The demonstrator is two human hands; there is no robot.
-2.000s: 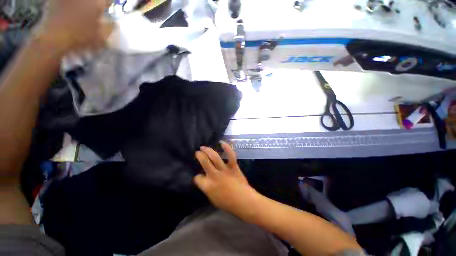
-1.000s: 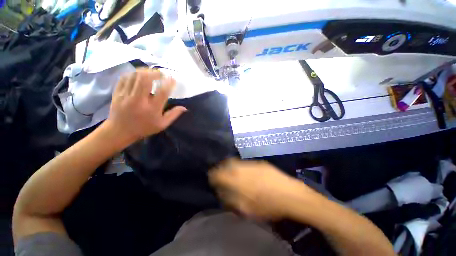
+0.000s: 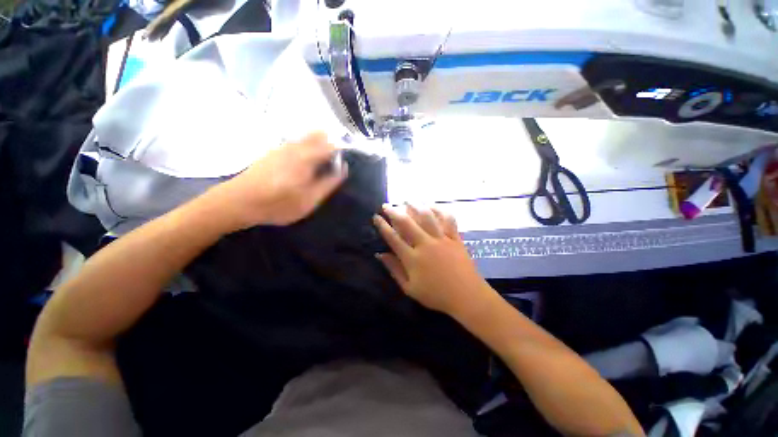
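A black fabric panel [image 3: 341, 213] lies over the table's front edge, its upper end just below the presser foot [image 3: 399, 141] in bright glare. The light grey garment body [image 3: 188, 119] is bunched left of the needle. My left hand [image 3: 299, 179] pinches cloth at the panel's upper left, close to the needle; its fingertips are partly hidden. My right hand [image 3: 426, 252] lies on the panel's right edge with fingers spread, partly on the table.
The white sewing machine head [image 3: 503, 85] spans the top right. Black-handled scissors [image 3: 559, 188] lie right of the needle. A ruler band [image 3: 597, 245] runs along the front edge. A black garment pile [image 3: 43, 128] is at left; offcuts [image 3: 682, 350] lie below right.
My left hand has moved right, toward the needle, and closed on cloth. My right hand has moved up onto the panel's right edge. The panel's upper end is now nearer the presser foot.
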